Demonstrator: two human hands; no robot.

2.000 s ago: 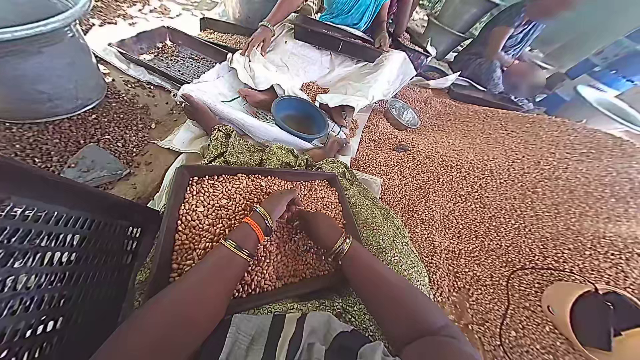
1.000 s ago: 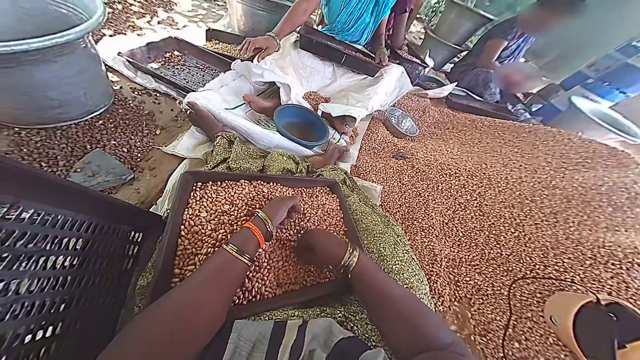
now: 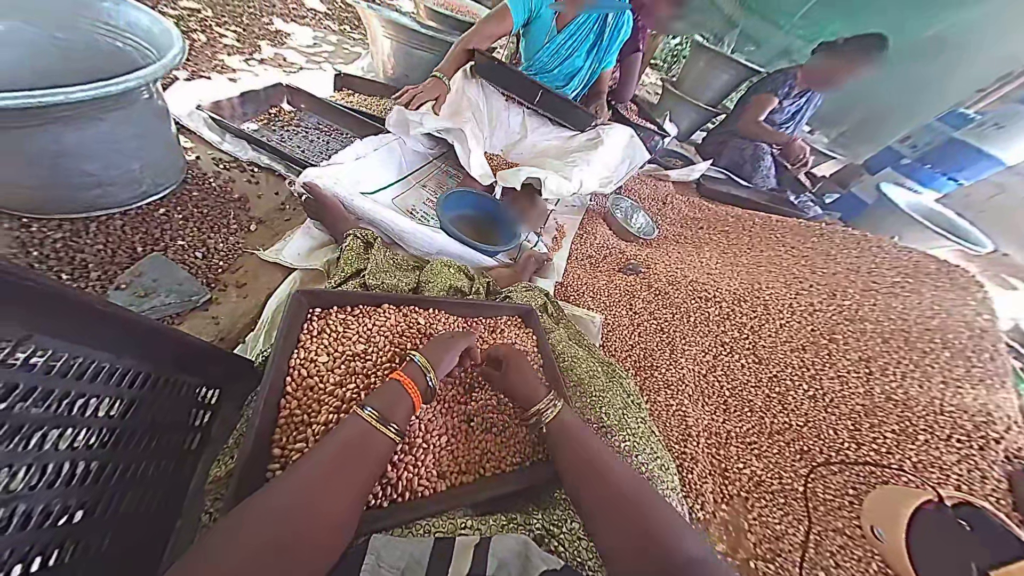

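A dark rectangular tray (image 3: 264, 416) full of reddish-brown nuts or seeds (image 3: 336, 352) rests on my lap, over a green patterned cloth (image 3: 632, 416). My left hand (image 3: 450, 352), with bangles and an orange band at the wrist, is over the middle of the tray. Close to its right, my right hand (image 3: 512, 374) wears bangles too; the fingertips of both hands nearly meet just above the nuts. Whether a nut lies between the fingers of either hand is too small to tell.
A large heap of nuts (image 3: 784, 344) spreads at right, beside a sandal (image 3: 944, 532). A black slotted crate (image 3: 96, 448) and metal tub (image 3: 88, 120) stand left. Ahead are a blue bowl (image 3: 478, 222), a metal bowl (image 3: 630, 218), trays, a person in blue (image 3: 572, 48) and a seated person (image 3: 760, 120).
My hands, apart over the tray one second ago, have come together, fingertips close.
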